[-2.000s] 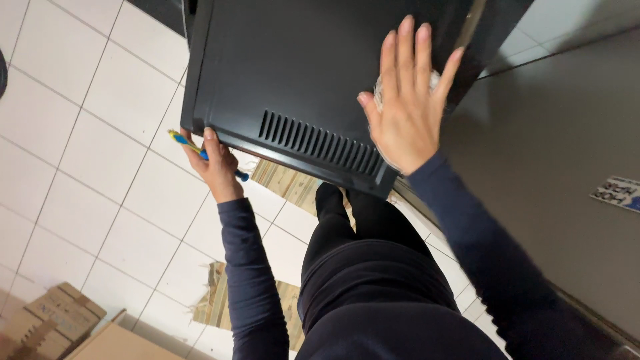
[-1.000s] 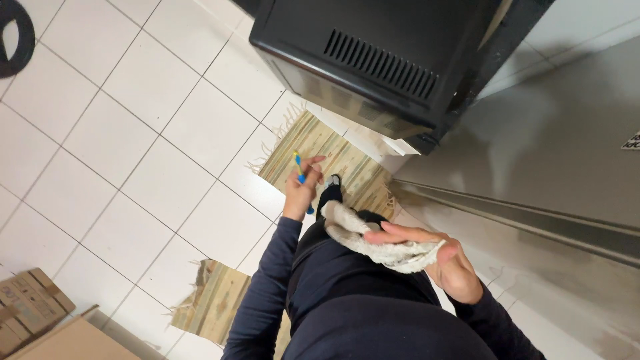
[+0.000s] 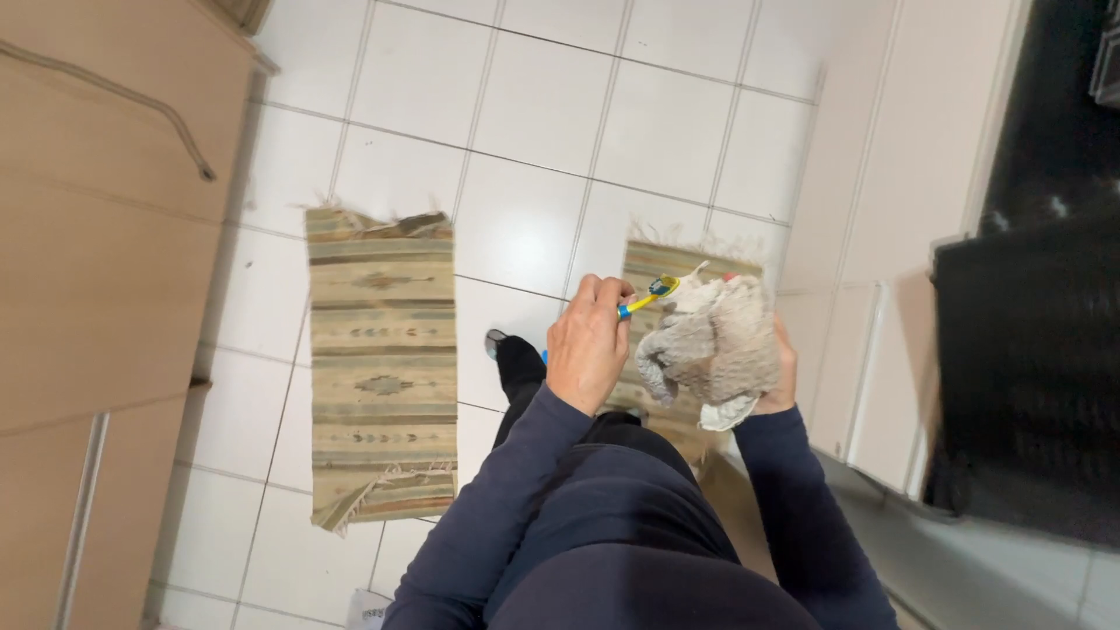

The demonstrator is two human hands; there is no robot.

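My left hand [image 3: 588, 343] is closed around a yellow and blue toothbrush [image 3: 647, 302], its bristle head pointing up and to the right. Just right of the brush head, my right hand [image 3: 781, 367] holds a crumpled, off-white cloth [image 3: 713, 346] with greyish patches. The cloth hides most of that hand's fingers. Both hands are in front of my body, above the floor and a striped woven rug.
One striped, fringed rug [image 3: 382, 367] lies left of my foot, another [image 3: 691, 255] beneath the cloth. Beige cabinets [image 3: 96, 289] stand on the left. Pale cabinet fronts [image 3: 853, 350] and a black appliance [image 3: 1032, 376] are on the right.
My right hand has left the black vented panel, where it pressed two seconds ago, and now holds the cloth up beside the toothbrush. My left hand has let go of the panel's edge. The view has swung considerably.
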